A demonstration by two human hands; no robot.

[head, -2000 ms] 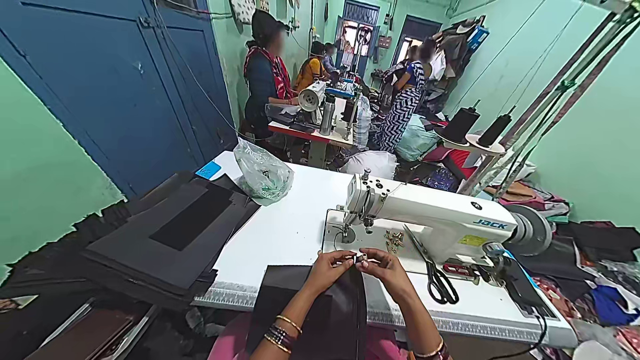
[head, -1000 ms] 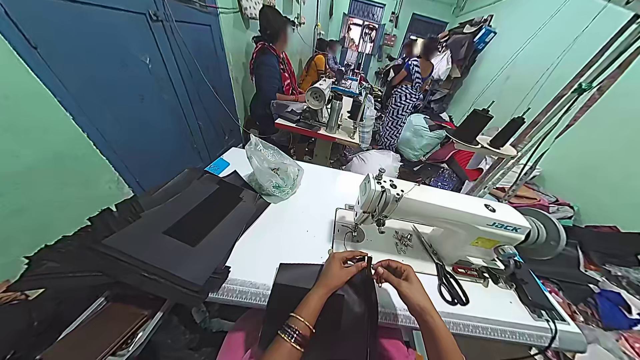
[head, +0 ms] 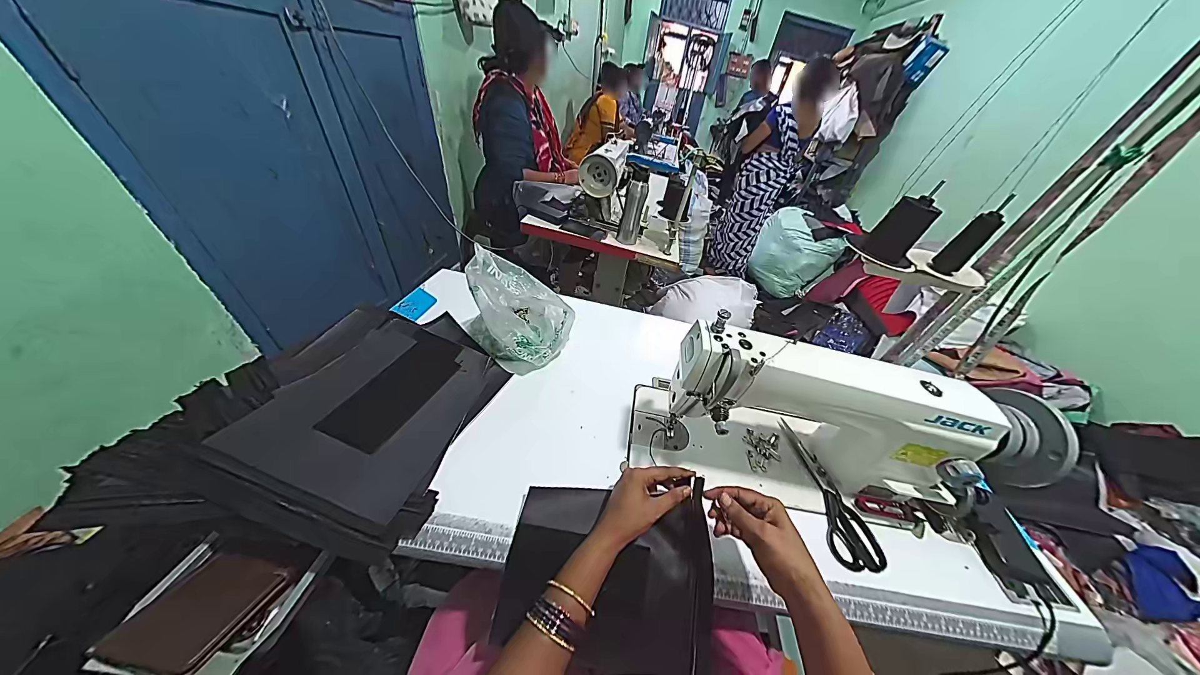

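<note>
My left hand (head: 647, 506) pinches the top corner of a black fabric panel (head: 600, 572), where a narrow zipper-like strip (head: 698, 534) runs down its right edge. My right hand (head: 755, 525) is at the strip's upper end, fingertips together; whether they hold something small is hidden. The panel hangs over the table's front edge onto my lap. Just behind my hands stands a white Jack sewing machine (head: 844, 389), its needle area left of a small pile of metal pieces (head: 761, 450). Black-handled scissors (head: 839, 516) lie to the right of the pile.
A stack of black panels (head: 281, 441) covers the table's left end, beside a clear plastic bag (head: 520, 314). Thread cones (head: 900, 230) stand on a rack at right. Beyond the table, a person (head: 511, 141) is at another sewing machine (head: 605, 169); more people and fabric heaps are behind.
My hands have come slightly apart at the strip's upper end; two seconds ago their fingertips met around a small light-coloured piece, which no longer shows.
</note>
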